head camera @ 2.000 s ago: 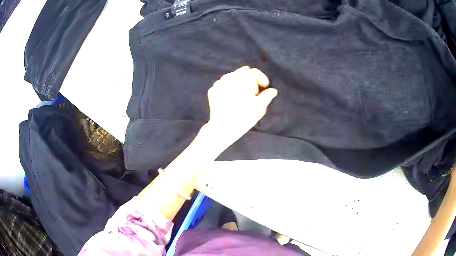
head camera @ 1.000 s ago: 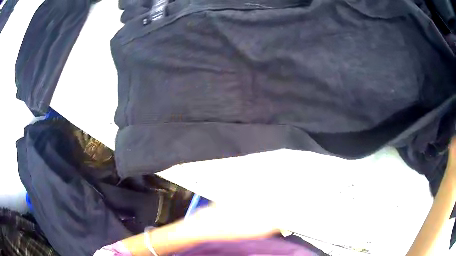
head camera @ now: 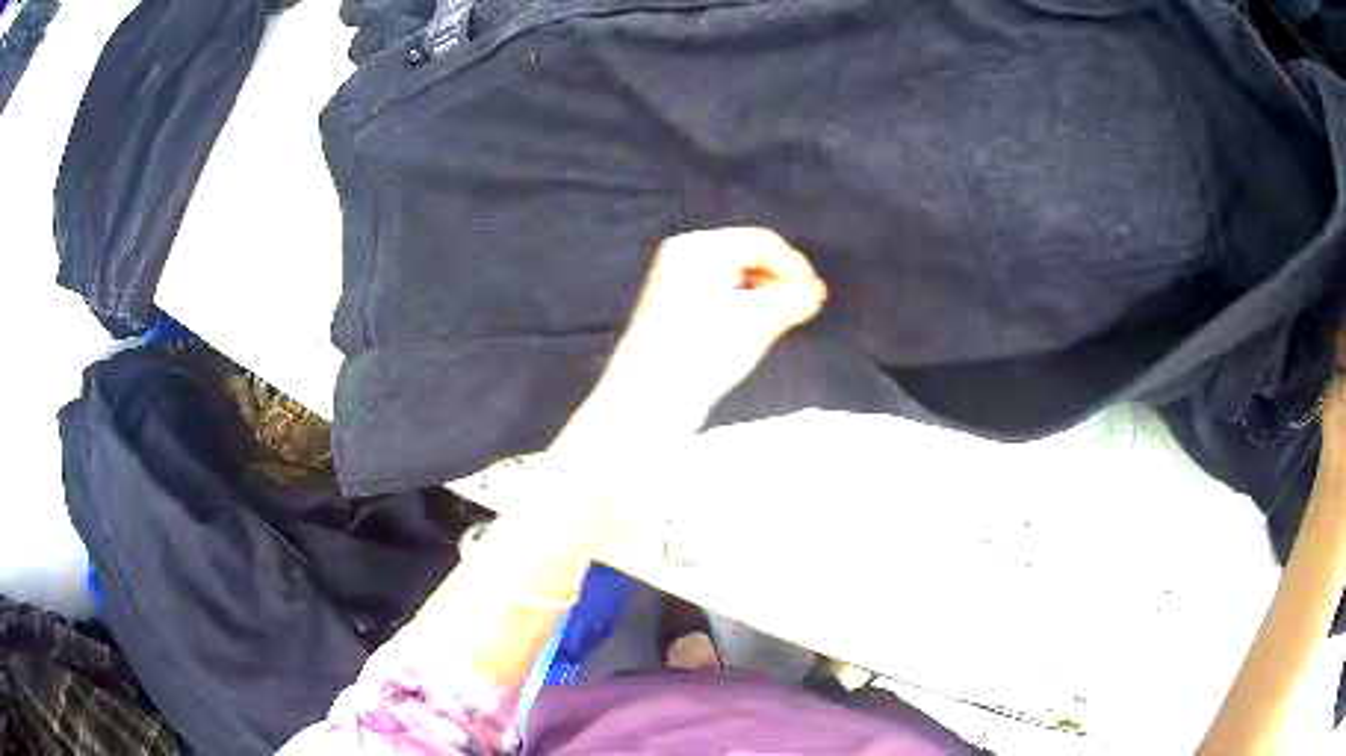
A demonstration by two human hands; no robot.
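A dark garment [head camera: 945, 177] lies spread in front of me, with a straight seam and folded band at its left and lower edges. A black label with white print [head camera: 447, 24] shows at its top left. My left hand [head camera: 738, 288] is over the garment's lower middle, fingers curled and thumb against the index finger. I see nothing in it; a fine thread would be too small to make out. My right forearm rises along the right edge. My right hand [head camera: 1337, 362] is almost wholly cut off there, beside bunched dark cloth.
The white table [head camera: 915, 547] has dark specks near its front. A blue crate edge [head camera: 583, 628] shows below it. Dark cloth [head camera: 192, 547] hangs at the left over brownish cloth [head camera: 281, 428]. Checked cloth [head camera: 74, 687] is at lower left. Another dark piece [head camera: 155, 133] lies at upper left.
My left hand, low by my lap one second ago, is back over the garment with its fingers closed. The garment has shifted slightly up in view. My right arm has hardly moved.
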